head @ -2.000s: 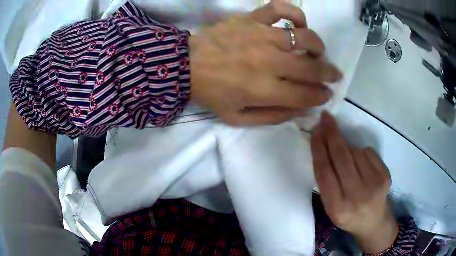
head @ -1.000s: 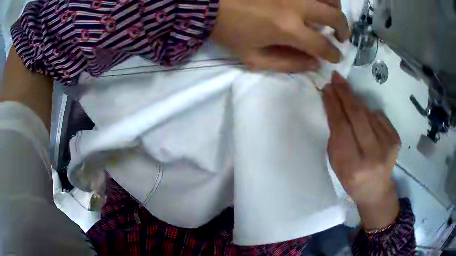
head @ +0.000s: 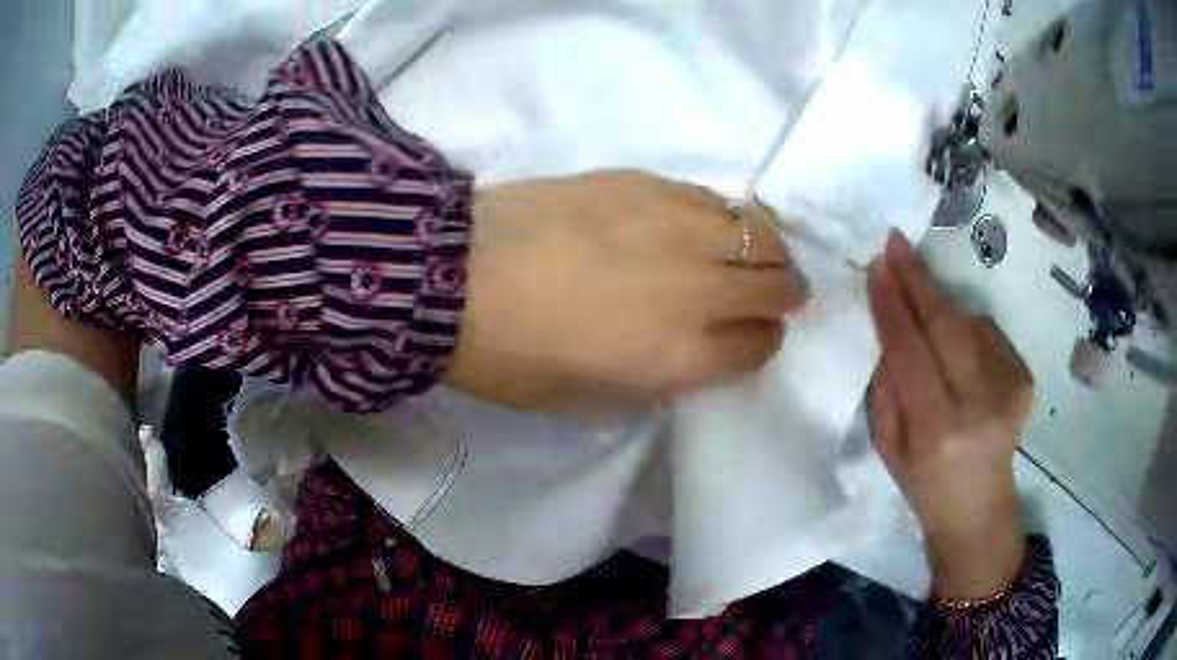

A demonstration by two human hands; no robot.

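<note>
A white garment body (head: 581,90) with dark stitch lines lies over the machine bed and hangs towards the lap. My left hand (head: 633,290), with a ring, is slightly blurred over the middle of the cloth; its fingers are curled down on a fold of it. My right hand (head: 949,374) pinches the seam edge (head: 862,266) between thumb and fingertips, left of and below the presser foot area (head: 958,168). The cloth under my left palm is hidden.
The sewing machine head (head: 1091,116) is at the upper right, with metal thread guides (head: 1104,316) below it. The pale machine bed (head: 1020,277) runs down the right. Crumpled white pieces (head: 213,542) lie left of the plaid apron (head: 426,587).
My left hand has moved down and slightly left, away from the presser foot. More cloth shows spread above it. My right hand stays near the same place, still at the edge.
</note>
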